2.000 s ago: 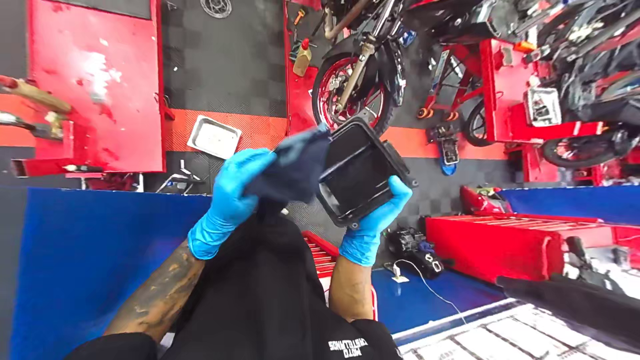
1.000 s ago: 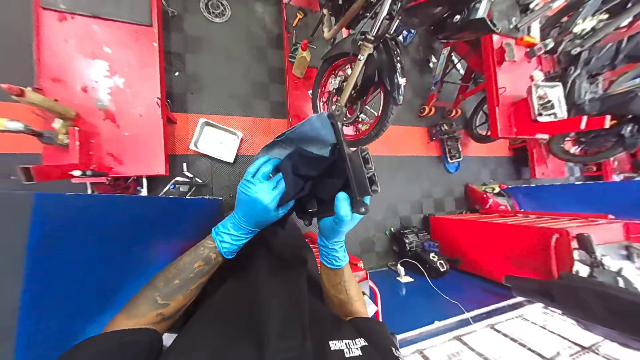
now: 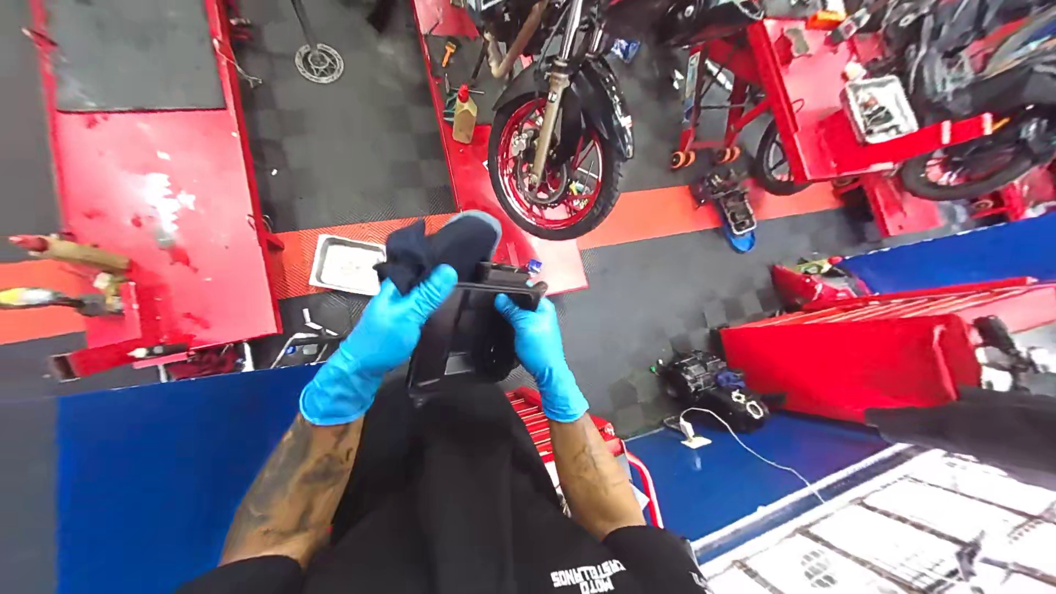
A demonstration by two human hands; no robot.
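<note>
Both hands wear blue gloves. My left hand (image 3: 384, 338) holds a dark blue cloth (image 3: 454, 243), which bunches above the fingers and spreads up and to the right. My right hand (image 3: 536, 342) grips the right end of a black plastic housing (image 3: 441, 338), a frame-like part with an open middle. The housing is tilted, its rim running between the two hands in front of my body. My left fingers are at its upper left edge, and the cloth hides part of them.
Ahead stands a motorcycle front wheel with a red rim (image 3: 557, 165) on a red lift. A metal tray (image 3: 346, 264) lies beyond my left hand. At left is a red lift table (image 3: 165, 223), at right a red cabinet (image 3: 841, 367). An engine part (image 3: 709, 388) sits on the floor.
The housing has turned from facing up, two seconds ago, to a steep tilt. The cloth has moved from over the housing a second ago to above its rim. Both hands stay close together.
</note>
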